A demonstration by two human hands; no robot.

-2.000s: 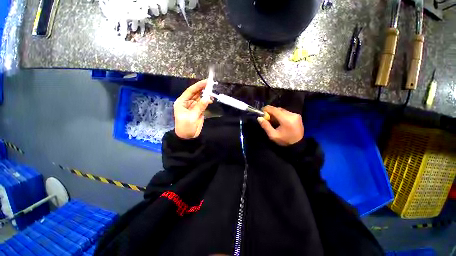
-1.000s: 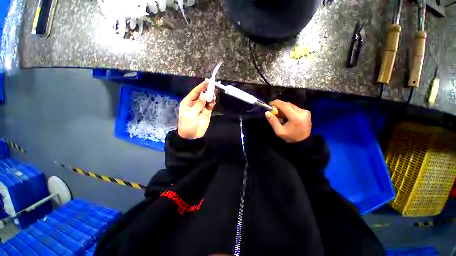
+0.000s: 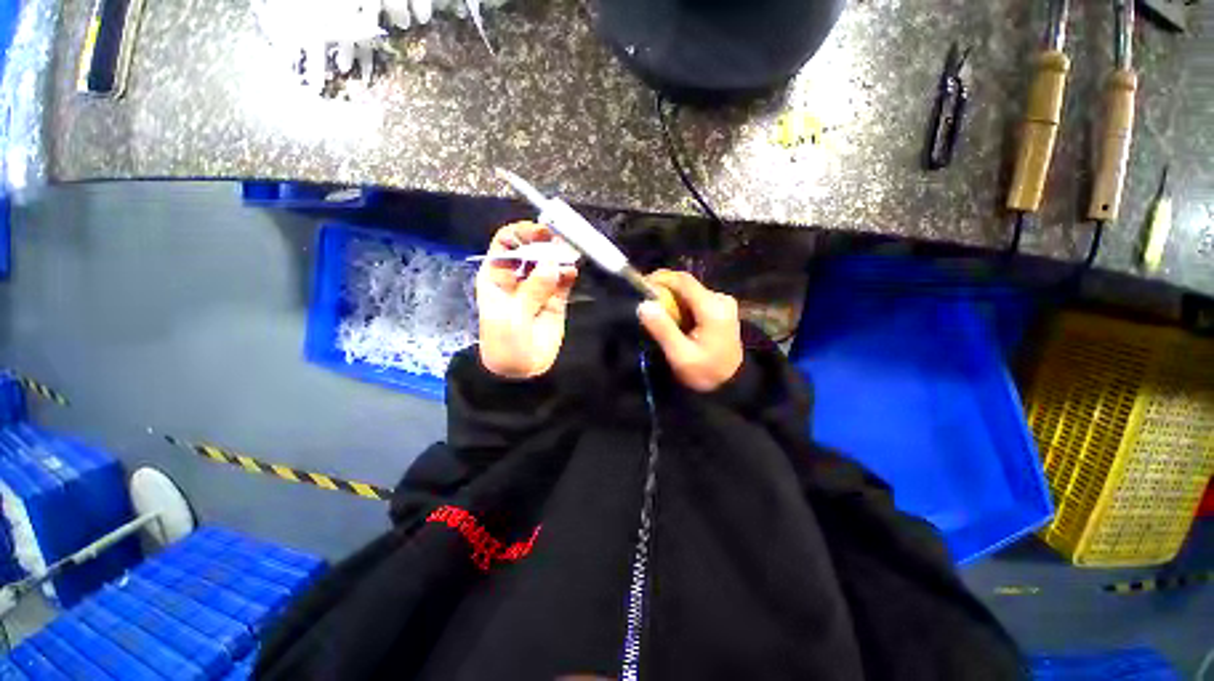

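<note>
My left hand (image 3: 522, 303) holds a small white moulded plastic part (image 3: 543, 256) between thumb and fingers, with a thin end pointing left. My right hand (image 3: 695, 330) is closed around the short yellow handle of a trimming tool (image 3: 586, 237). Its long white shaft points up and to the left, crossing close above the part, its tip beyond my left fingertips. I cannot tell if shaft and part touch. Both hands are in front of my body, just below the bench edge.
The speckled bench (image 3: 533, 133) bears white parts (image 3: 349, 33), a black drum (image 3: 719, 40), black snips (image 3: 947, 117), two wooden-handled irons (image 3: 1038, 140), a small pale-handled tool (image 3: 1158, 229) and a phone (image 3: 107, 47). Below are a parts bin (image 3: 320, 299), an empty blue tub (image 3: 919, 412) and a yellow crate (image 3: 1118, 439).
My right hand has moved left and the tool now points more steeply, its tip past my left hand. The white part has turned from upright to nearly level in my left hand.
</note>
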